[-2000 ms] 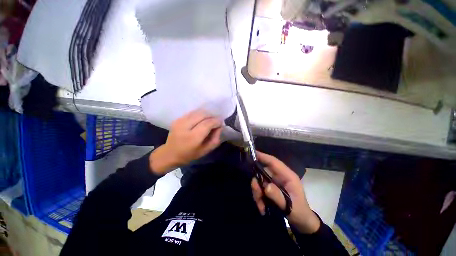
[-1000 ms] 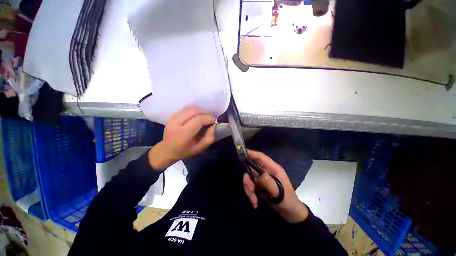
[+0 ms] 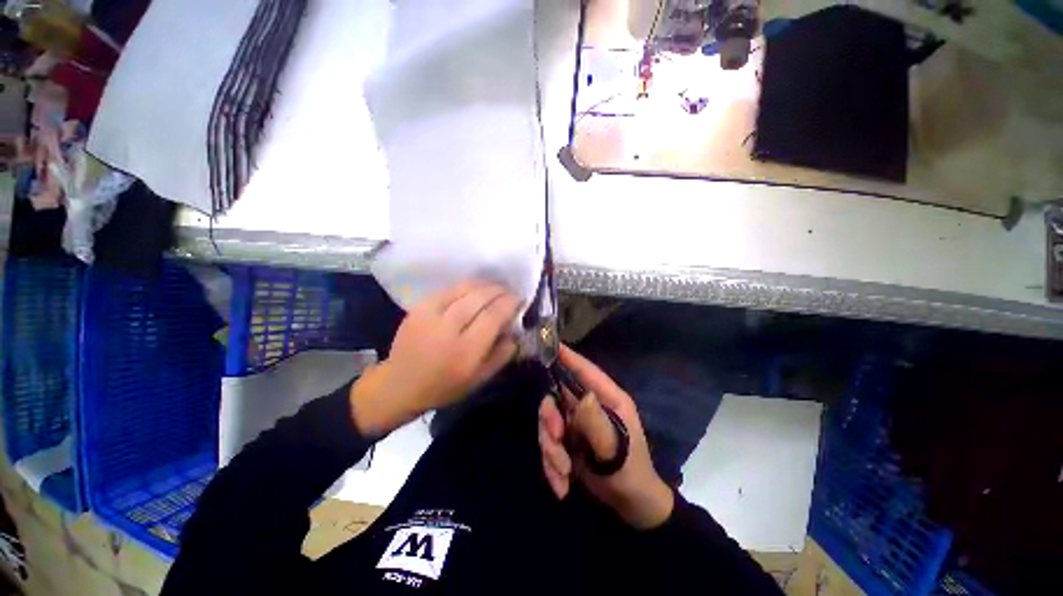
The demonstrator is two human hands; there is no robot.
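A pale fabric panel (image 3: 460, 151) with a thin dark right edge lies on the white table and hangs over its front edge. My left hand (image 3: 449, 343) grips the panel's lower end, fingers bent over it. My right hand (image 3: 600, 437) holds dark-handled scissors (image 3: 606, 446) just right of it, near my body. The blades point up along the panel's right edge and are partly hidden by the fabric, so how far they are open is unclear.
A stack of pale panels with dark edges (image 3: 175, 99) lies at left. A tan board (image 3: 723, 151) surrounds the lit needle area, with a black fabric square (image 3: 833, 99) on it. Blue crates (image 3: 152, 396) and white pieces (image 3: 752, 472) are below the table edge.
The panel and my left hand have come a little nearer my body. The scissors have moved left and up along the panel's edge, with less blade showing. The camera view has shifted slightly.
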